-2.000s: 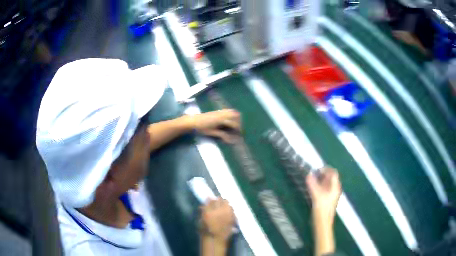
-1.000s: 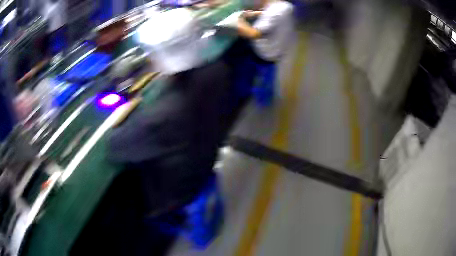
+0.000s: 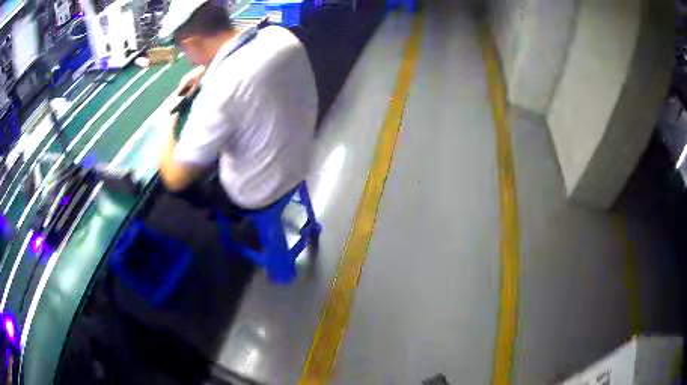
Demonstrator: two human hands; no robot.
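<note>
Neither of my hands is in view. Nearest in front of me is the grey aisle floor (image 3: 437, 225) with yellow lines (image 3: 367, 210) running away along it. To the left is the green-topped line (image 3: 71, 301) with pale rails. A person in a white top (image 3: 264, 113) and white cap sits at it on a blue stool (image 3: 279, 241), head bent, forearms at the bench edge. What that person handles is too small to tell.
A second blue stool (image 3: 151, 259) stands beside the line, lower left. Dark equipment (image 3: 79, 188) with small purple lights stands on the line. Pale pillars (image 3: 595, 98) stand at the right. A white box (image 3: 625, 368) is at the lower right edge.
The view has swung from the bench, with strip fixtures and hands, to the aisle. Since one second ago, a dark-clothed person and the dark bar across the aisle have left view; the white-topped person appears nearer.
</note>
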